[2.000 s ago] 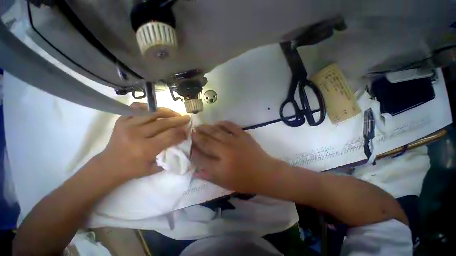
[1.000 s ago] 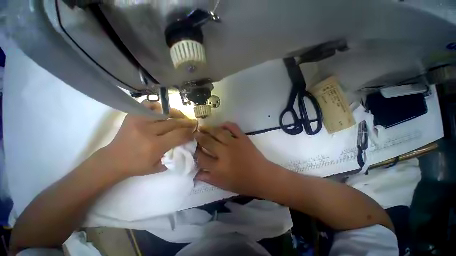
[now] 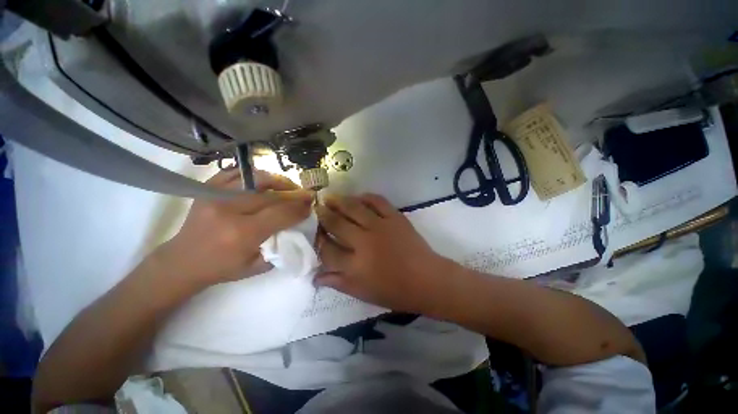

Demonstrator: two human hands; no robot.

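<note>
The white garment cloth lies left of and below the needle area and hangs over the front table edge. My left hand presses and pinches it, fingertips just below the lit needle area. My right hand meets it there, its fingers holding the cloth edge. A small bunched white piece sticks up between my hands. The sewing machine arm spans the top, with a ribbed cream knob. The presser foot and needle are mostly hidden by my fingertips and machine parts.
Black fabric shears lie right of the needle, beside a tan paper ticket. Further right are dark thread snips, a curled white strip and a flat black rectangle. Ruler marks run along the front table edge. White cloth hangs below right.
The camera view has shifted slightly. My hands stay together at the needle area, and the bunched white piece between them has changed shape a little.
</note>
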